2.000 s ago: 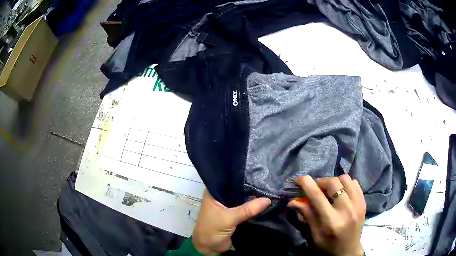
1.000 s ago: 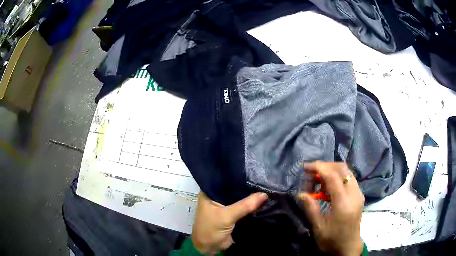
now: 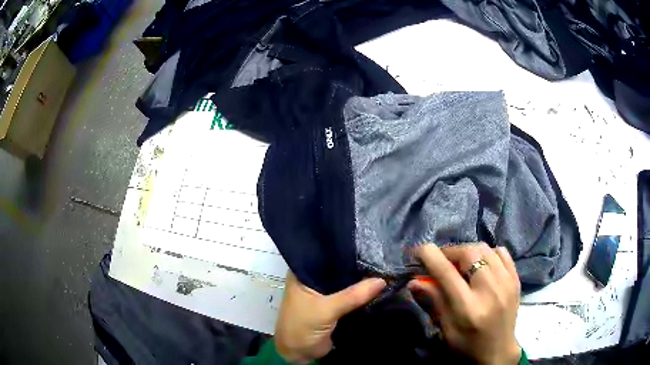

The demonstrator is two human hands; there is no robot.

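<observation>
The denim garment lies bunched in front of me, its grey wrong side up beside a near-black band with a small white label. My left hand holds the garment's lower edge, thumb on top of the dark cloth by the seam. My right hand, with a ring, is just right of my left thumb at the same seam. It holds the snips; only a bit of orange-red grip shows between the fingers, and the blades are hidden.
Other dark and grey garments lie along the far table edge, with more at the near left. A shiny smartphone lies at right on the white printed table. A carton stands on the floor at left.
Since one second ago my right hand has moved slightly left and down, back to the seam by my left thumb; less orange shows. My left hand keeps its hold.
</observation>
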